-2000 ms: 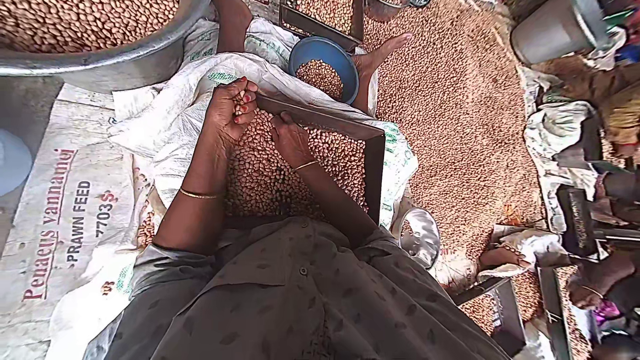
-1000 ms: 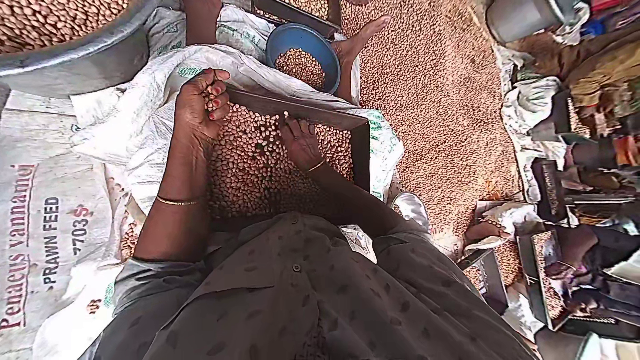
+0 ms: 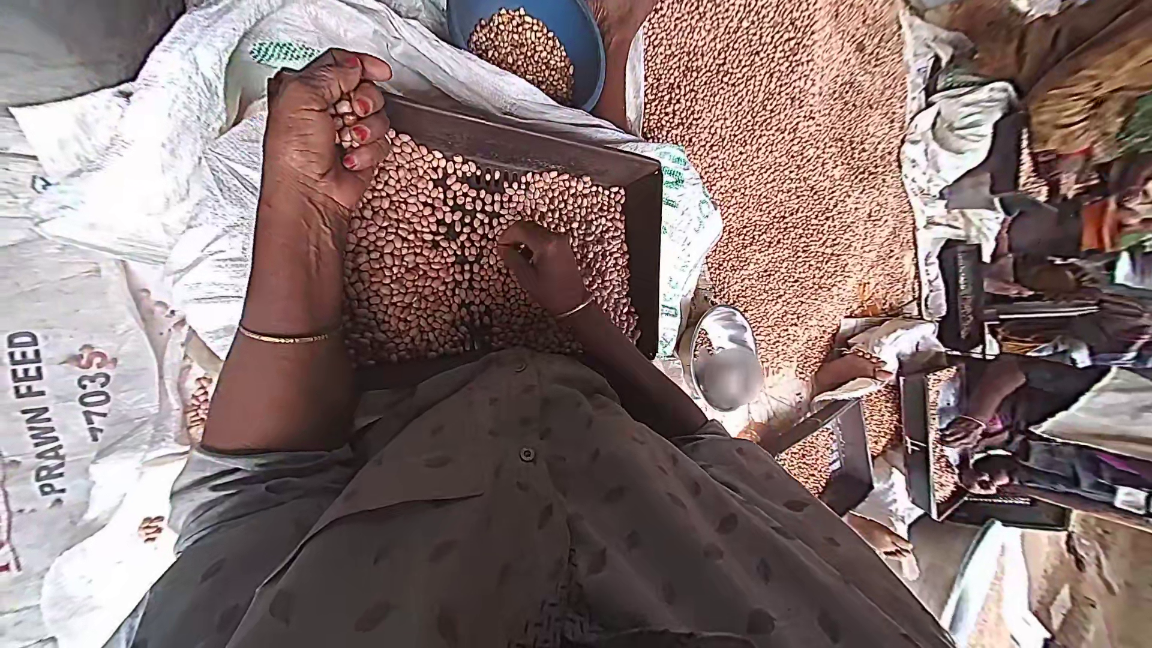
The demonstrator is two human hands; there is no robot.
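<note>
A dark rectangular tray (image 3: 645,261) lies across my lap, spread with pinkish-brown nuts (image 3: 405,261) that look like shelled peanuts. Over its upper left corner, my left hand (image 3: 333,126) is curled round several nuts, which show between the fingers. My right hand (image 3: 544,265) is low over the nuts right of the middle, thumb and forefinger bent towards each other; whether anything is between them cannot be told. Dark patches of the tray's bottom show between the nuts near that hand.
Beyond the tray, a blue bowl (image 3: 589,54) holds paler nuts. White woven sacks (image 3: 216,207) lie under and left of the tray. A metal bowl (image 3: 725,360) stands at right, beside a broad spread of nuts (image 3: 783,162). Another person's hand (image 3: 963,432) is over a tray at far right.
My right hand has moved from the tray's upper part down towards its middle, and its fingers have curled. My left hand stays closed near the upper left corner. The view has shifted.
</note>
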